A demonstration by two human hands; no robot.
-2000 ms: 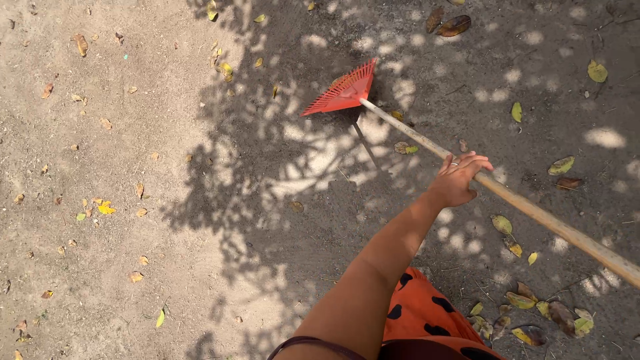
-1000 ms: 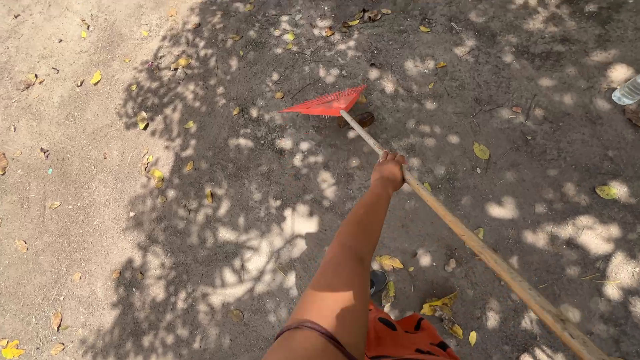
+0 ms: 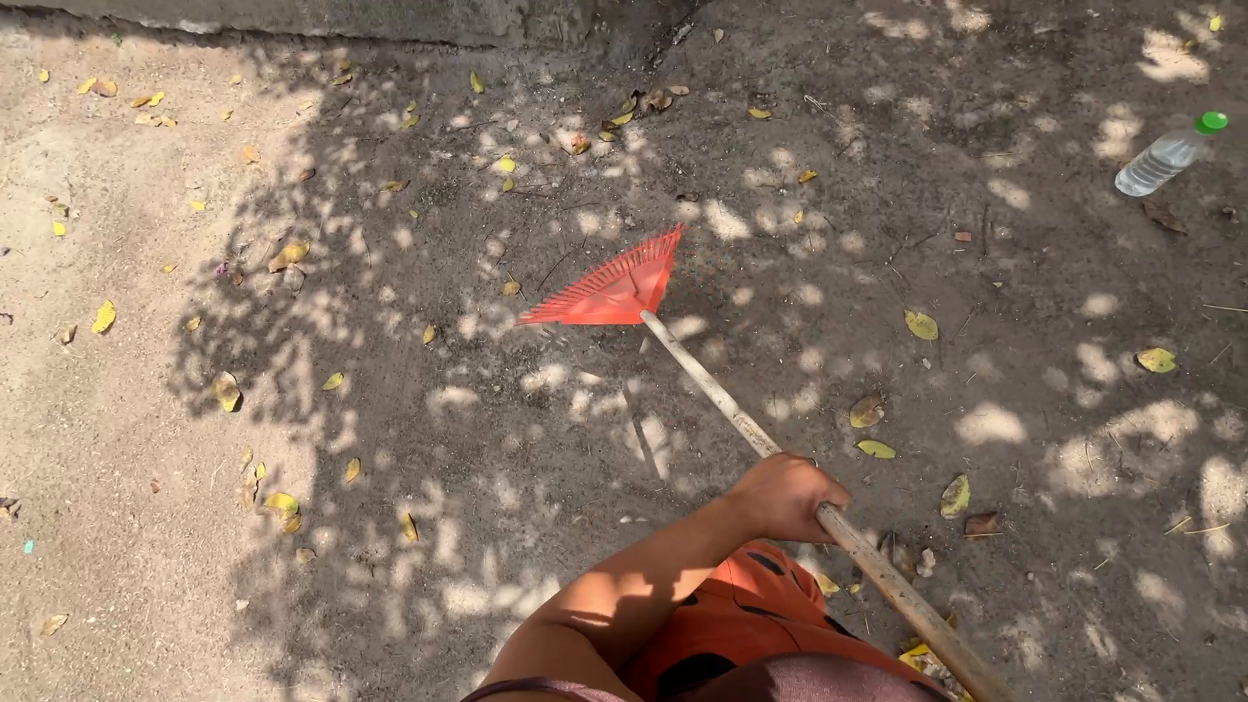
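My left hand (image 3: 792,495) is closed around the wooden handle (image 3: 907,595) of a leaf rake. The rake's red plastic head (image 3: 619,288) is at the far end of the handle, ahead of my hand, with its tines fanned toward the upper left. From the head the handle slants down to the right and leaves the frame at the bottom. A thin dark shadow falls on the dirt below the head. My right hand is out of view. Orange cloth with black spots shows beneath my forearm.
A clear plastic bottle with a green cap (image 3: 1162,159) lies on the dirt at upper right. A concrete ledge (image 3: 341,18) runs along the top left. Yellow and brown leaves are scattered about, with a small cluster (image 3: 639,107) near the ledge.
The view has shifted, bringing the ledge and the whole bottle into sight. My left hand stays on the handle and is now nearer my body. The rake head's tines have turned more upward since one second ago.
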